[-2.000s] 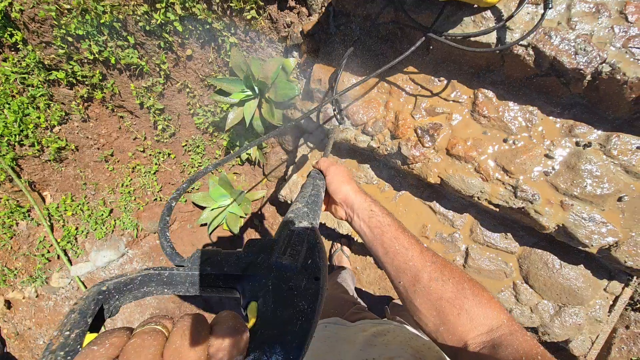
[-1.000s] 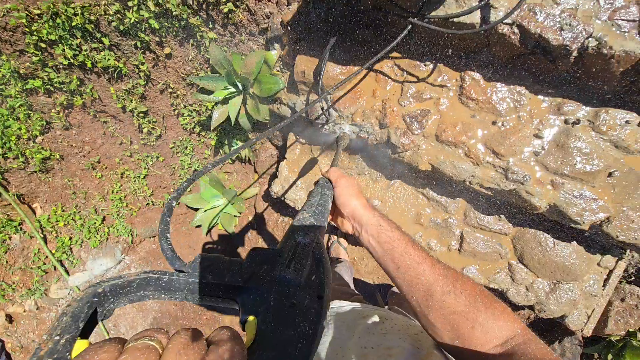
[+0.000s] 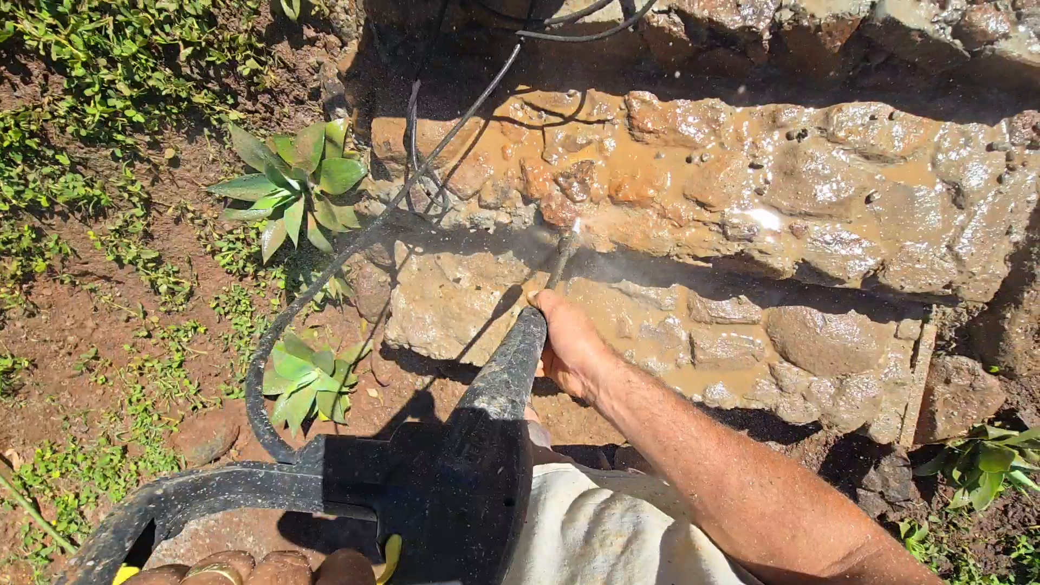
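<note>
A black pressure washer gun (image 3: 463,479), flecked with light spots, reaches up from the bottom edge. My right hand (image 3: 569,345) is wrapped around the base of its metal lance (image 3: 564,258), just ahead of the black barrel. The fingers of my left hand (image 3: 268,569) curl around the gun's rear handle at the bottom left; the rest of that hand is out of frame. Pale mist hangs around the lance tip, over the edge of a wet stone step (image 3: 674,191) covered in muddy water. A lower stone step (image 3: 731,345) lies below it.
A black hose (image 3: 268,349) loops from the gun up across the steps. Two succulents (image 3: 296,183) (image 3: 309,380) grow left of the steps, near low green groundcover (image 3: 122,73) on red soil. A leafy plant (image 3: 987,459) stands at the lower right.
The lance tip has moved right along the stone step, away from the succulents. Both hands stay on the gun and lance. The view has shifted somewhat.
</note>
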